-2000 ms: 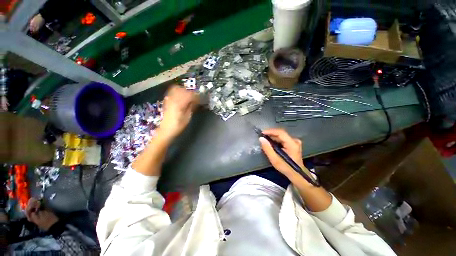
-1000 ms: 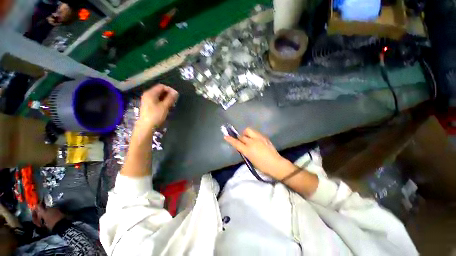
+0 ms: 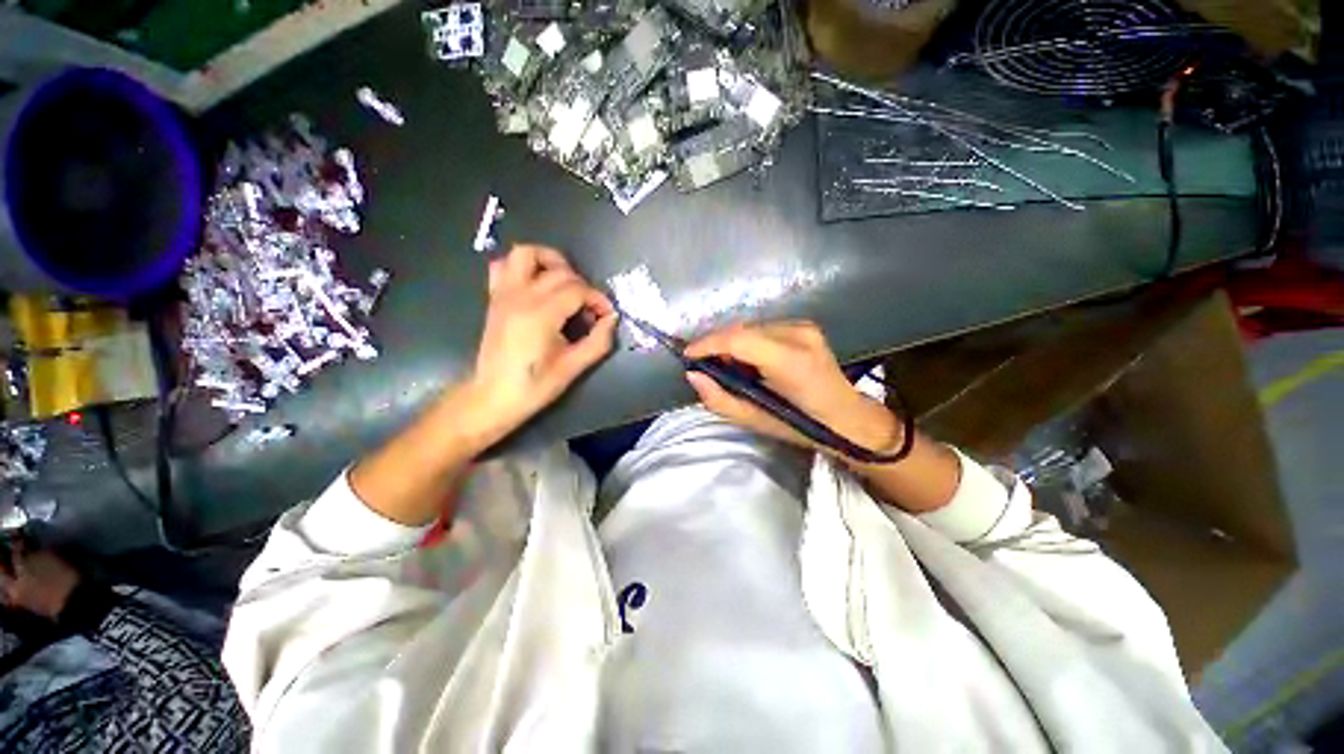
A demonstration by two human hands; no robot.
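A small white-silver board (image 3: 640, 299) lies on the dark mat between my hands. My right hand (image 3: 781, 386) is shut on a black pen-like tool (image 3: 759, 395), its tip pointing at the board's near edge. My left hand (image 3: 543, 332) is at the board's left side with thumb and fingertips pinched together; whether something thin is between them cannot be told. A narrow whitish strip part (image 3: 488, 223) lies just beyond my left hand. A loose pile of whitish-pink strip parts (image 3: 276, 265) is at the left. A big pile of grey-silver squarish pieces (image 3: 649, 92) is beyond the board.
A drum with a purple-blue rim (image 3: 100, 184) stands at far left, above a yellow block (image 3: 74, 354). Thin silver rods (image 3: 958, 140) and dark concentric rings (image 3: 1069, 41) lie at right. An open cardboard box (image 3: 1179, 486) is right of my lap. A neighbour's hand (image 3: 37, 579) shows at lower left.
The view has tilted down closer to the mat. My left hand has moved right, away from the strip pile, to the board. My right hand's tool now points at the board.
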